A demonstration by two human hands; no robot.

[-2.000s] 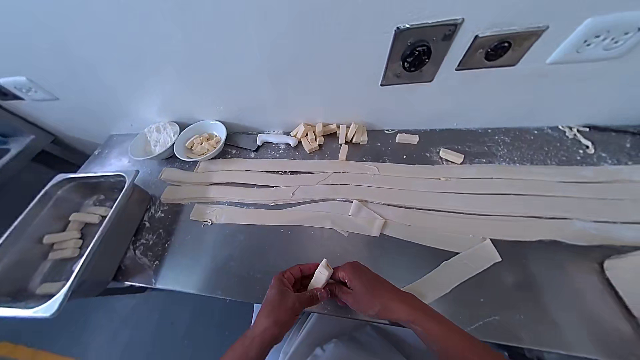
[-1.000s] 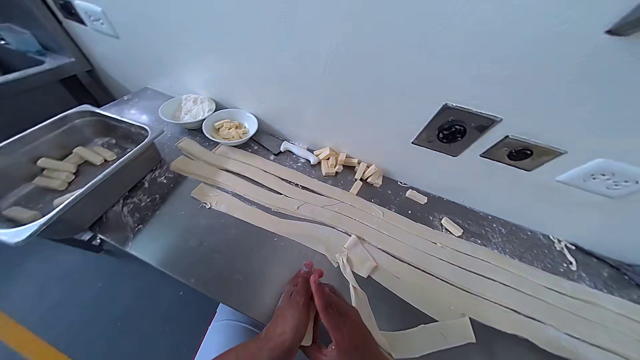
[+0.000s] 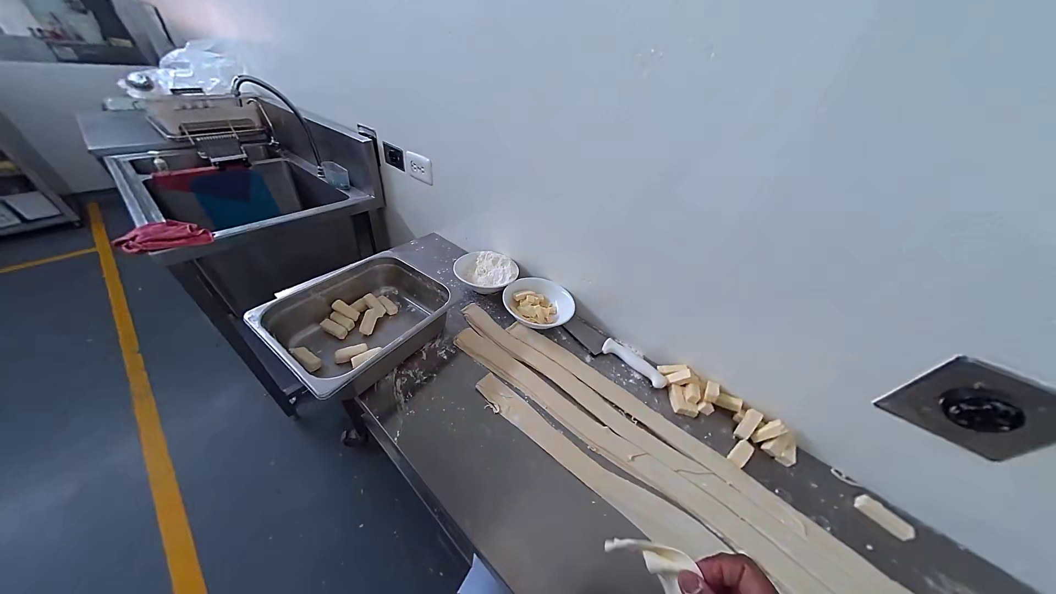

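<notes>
At the bottom edge, my right hand (image 3: 730,575) is partly in view, its thumb and finger pinched on a small folded piece of pale dough (image 3: 667,558) with a loose end pointing left. My left hand is out of the frame. Just beyond the fingers, long flat dough strips (image 3: 569,388) run side by side along the steel table. Pale cheese-like sticks (image 3: 689,392) are heaped against the wall, and one stick (image 3: 884,517) lies apart at the right. A steel pan (image 3: 388,359) at the left holds several dough-covered sticks (image 3: 342,318).
A white bowl of flour (image 3: 492,271), a white bowl of small pale pieces (image 3: 540,301) and a white-handled knife (image 3: 634,361) stand along the wall. Beyond the pan is a steel sink (image 3: 247,227) with a red cloth (image 3: 165,237) on its rim. An outlet (image 3: 982,408) is at right.
The view has swung left. My hands, pressed together a second ago, are no longer both in view; the right one now pinches dough. More sticks show in the pan.
</notes>
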